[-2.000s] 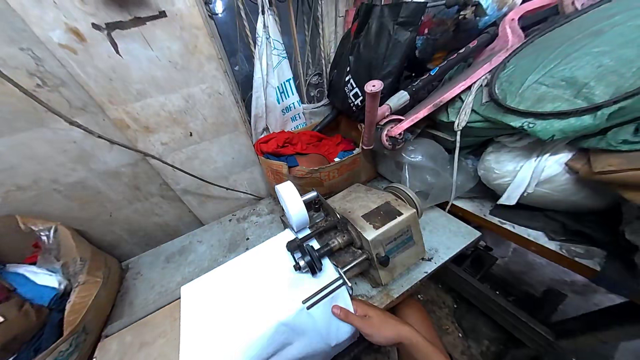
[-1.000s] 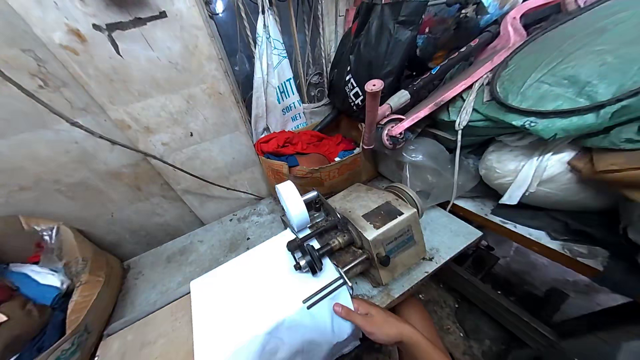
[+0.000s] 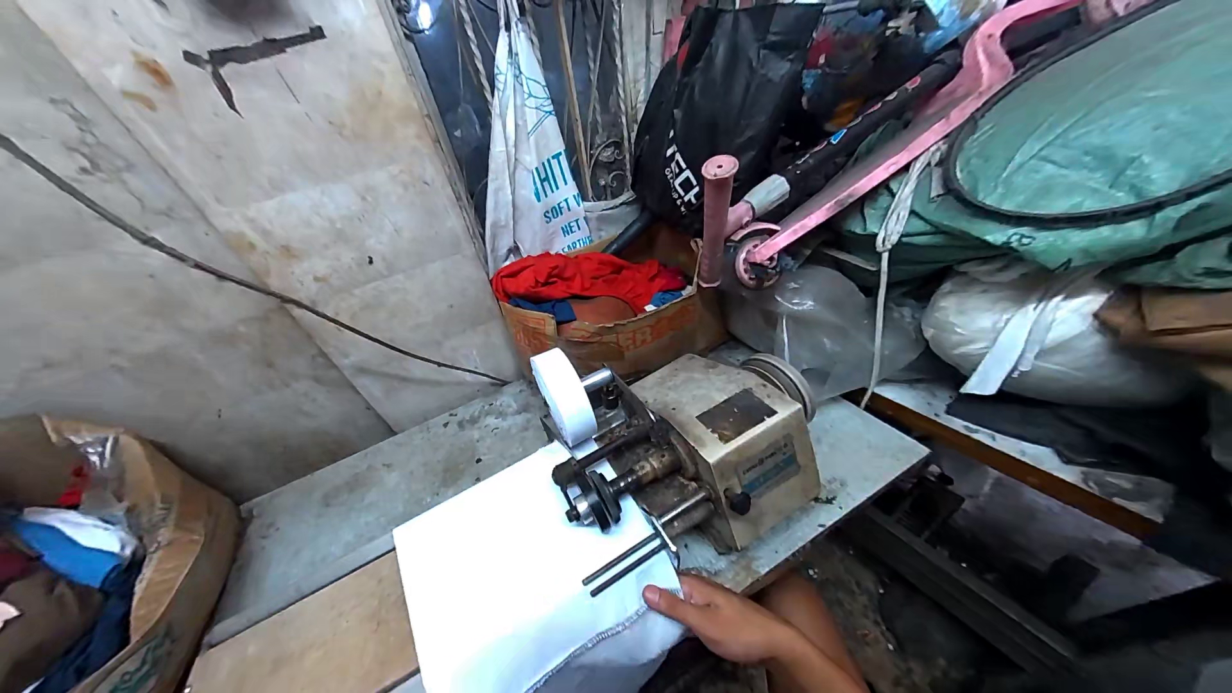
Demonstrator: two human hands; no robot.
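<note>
My right hand (image 3: 722,621) holds the right edge of a white fabric piece (image 3: 510,568), with the thumb on top, just below the front rods of a beige tabletop machine (image 3: 727,433). The fabric lies flat under the machine's black rollers (image 3: 595,502) and shows a stitched seam near its lower edge. A roll of white tape (image 3: 564,397) stands upright at the machine's back left. My left hand is not in view.
The machine stands on a worn grey table (image 3: 385,481) with a wooden board (image 3: 318,626) in front. Cardboard boxes of cloth stand at left (image 3: 192,568) and behind (image 3: 616,337). A pink scooter (image 3: 866,183) and stuffed bags (image 3: 1049,337) crowd the right.
The white fabric's left edge has moved to the right across the board. My right hand stays at almost the same place beside the machine.
</note>
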